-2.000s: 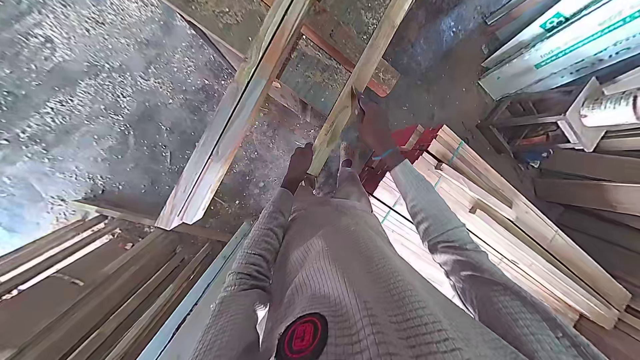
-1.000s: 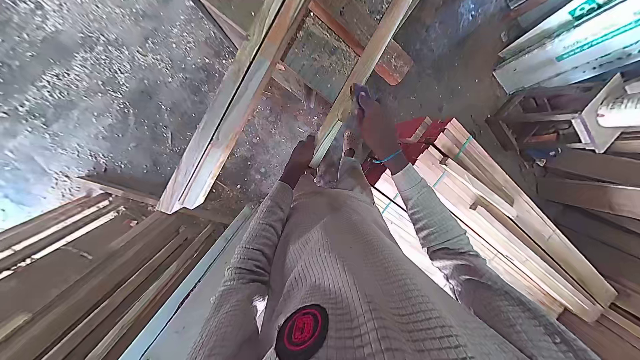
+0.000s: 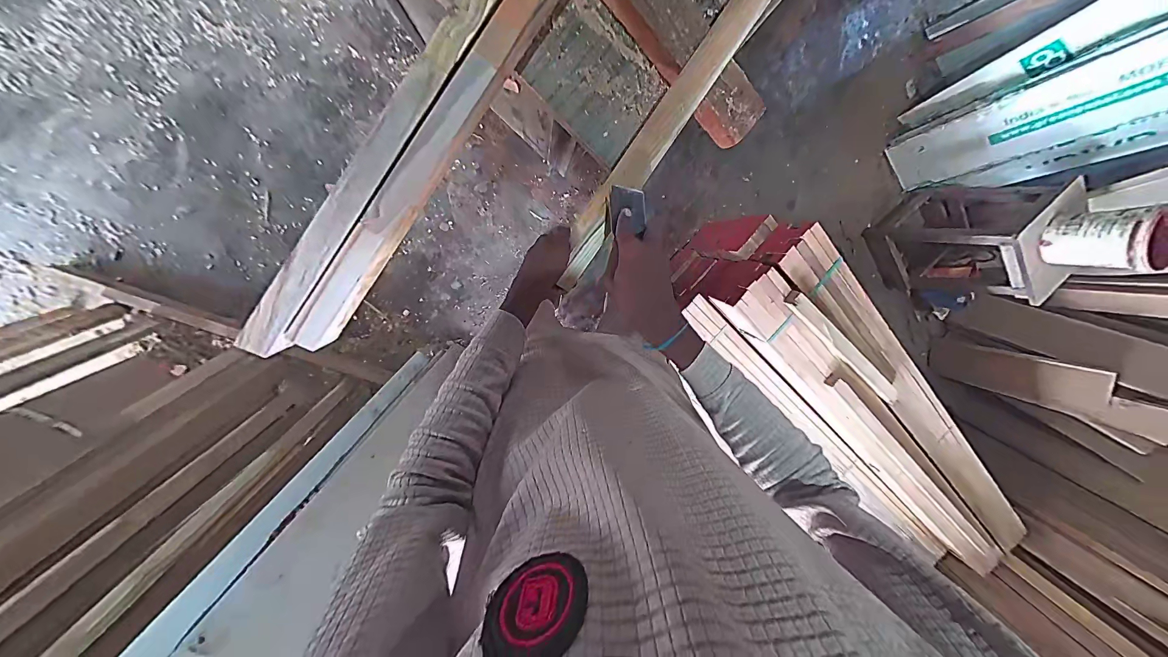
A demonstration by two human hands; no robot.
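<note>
A long, narrow wooden strip (image 3: 671, 114) runs from the top of the head view down to my hands, over a reddish wooden crosspiece (image 3: 730, 108). My left hand (image 3: 542, 269) grips the strip's near end from its left side. In my right hand (image 3: 636, 274) is a small flat dark block (image 3: 628, 208), held by the fingers and thumb against the strip's right side. What kind of block it is cannot be told. A thin blue band circles my right wrist.
Thick wooden beams (image 3: 401, 182) slant at left of the strip. Stacked light timber strips (image 3: 858, 365) with red ends lie at right, near a small wooden stool (image 3: 1013, 242) and a white cylindrical container (image 3: 1100, 239). More boards (image 3: 182, 465) lie at lower left.
My right hand has shifted on the strip, and the flat dark block in it now shows more plainly. My left hand stays at the strip's near end.
</note>
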